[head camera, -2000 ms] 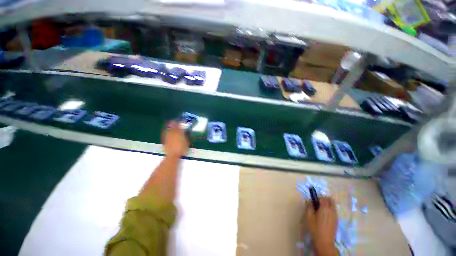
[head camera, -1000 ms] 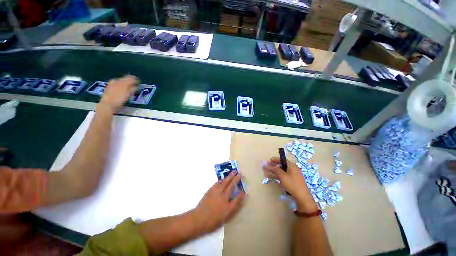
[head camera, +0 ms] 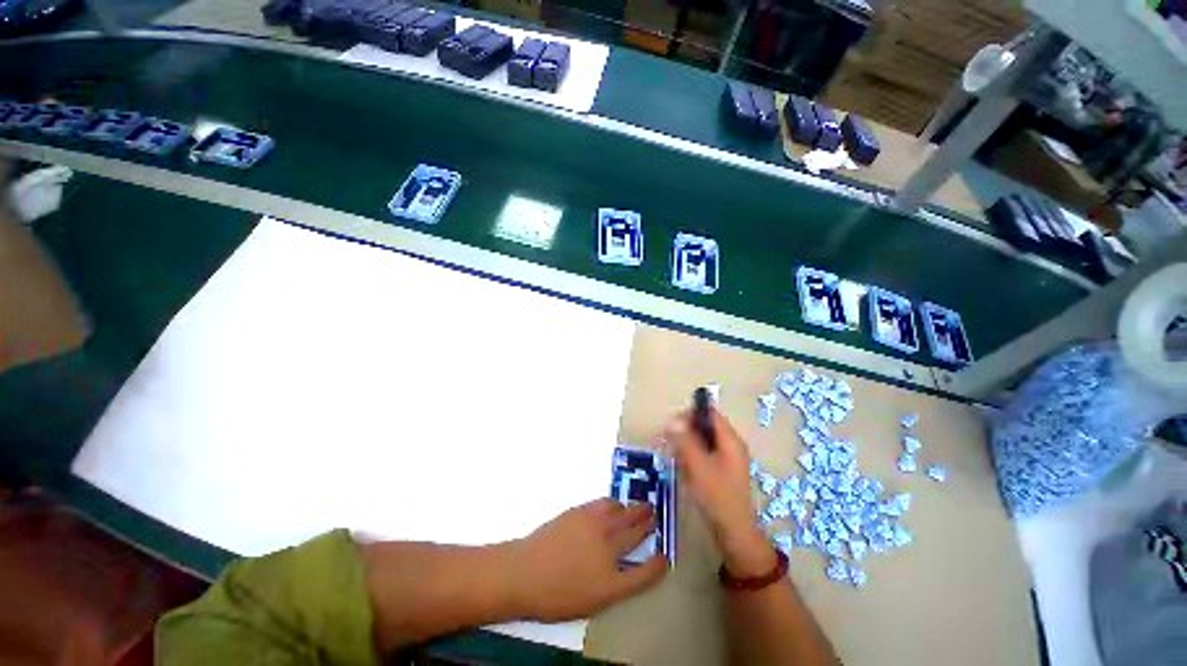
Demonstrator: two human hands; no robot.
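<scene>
A plastic housing (head camera: 641, 480), pale blue-rimmed with a dark inside, lies at the right edge of the white sheet, on the brown board's left edge. My left hand (head camera: 588, 559) lies on its lower part and holds it. My right hand (head camera: 713, 471) is just right of the housing's upper part, closed around a dark pen-like tool (head camera: 704, 419); the fingers are slightly blurred. Whether the tool carries a piece cannot be told. A loose pile of small light-blue pieces (head camera: 833, 488) lies right of my right hand.
Housings (head camera: 621, 237) lie spaced along the green conveyor belt (head camera: 326, 156) beyond the white sheet (head camera: 352, 390) and brown board (head camera: 937, 572). A bag of blue pieces (head camera: 1074, 423) and a white roll (head camera: 1161, 325) are at right. Another person's arm (head camera: 33, 293) enters at left. Dark blocks (head camera: 477, 50) stand beyond.
My left hand has come back from the belt to a housing on the sheet's edge. My right hand has moved from the pile to beside that housing. The other person's arm has withdrawn left.
</scene>
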